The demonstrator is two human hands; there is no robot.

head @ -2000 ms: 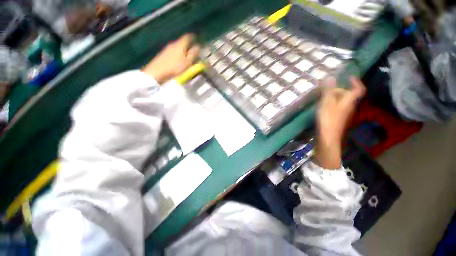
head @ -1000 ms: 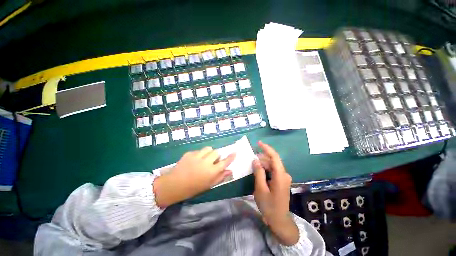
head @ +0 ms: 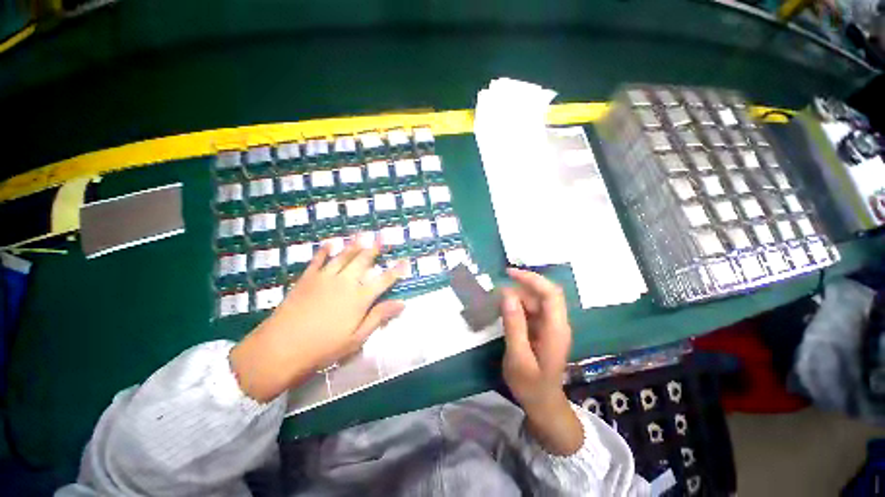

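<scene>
A clear tray [head: 335,209] with rows of silver-white cells lies flat in front of me. A white pad sheet [head: 417,335] with grey blocks lies at its near edge. My left hand [head: 325,311] is palm down, fingers spread, over the sheet's left part and the tray's lower rows; it hides some cells. My right hand [head: 539,340] is at the sheet's right end, with thumb and index finger at the edge of a grey-brown adhesive pad [head: 473,296]. The pad is tilted over the sheet's end near the tray's lower right corner.
White liner sheets [head: 519,184] lie fanned right of the tray, then a tall stack of filled trays [head: 718,189]. A grey sheet [head: 133,219] and a curled yellow strip [head: 68,206] lie at left. A black tray with round parts [head: 648,400] sits below the bench edge.
My left hand has moved left and up and its fingers have spread. A grey-brown pad now shows at my right fingertips. More of the pad sheet's surface shows. The view has shifted slightly.
</scene>
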